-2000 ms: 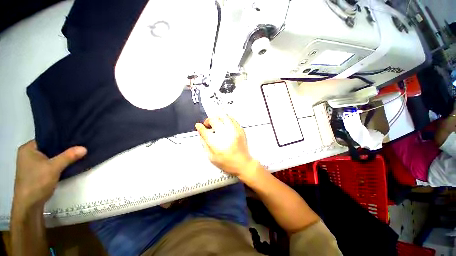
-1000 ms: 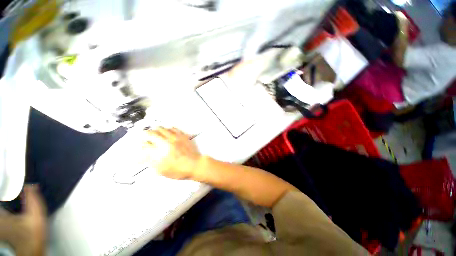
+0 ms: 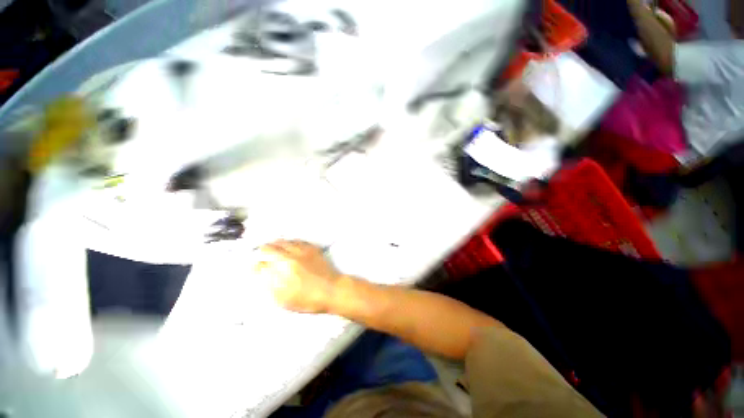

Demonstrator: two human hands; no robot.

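The view is blurred and overexposed. The dark garment panel [image 3: 137, 282] lies at the left, partly covered by white machine parts. The white sewing machine [image 3: 245, 106] fills the upper left, with small dark parts near the needle area. My right hand [image 3: 298, 276] rests on the white table just right of that area, fingers bent; whether it holds anything is not clear. My left hand is out of the picture.
A red basket [image 3: 604, 214] with a large dark cloth pile [image 3: 608, 306] stands to the right, below the table edge. An accessories box [image 3: 506, 159] with white scraps sits at the table's right end. A yellow object [image 3: 61, 135] is at upper left. Another person's arm [image 3: 655, 37] shows at upper right.
The view has swung right since the first frame. My left hand has left the picture. My right hand stays beside the needle area. The phone outline has washed out.
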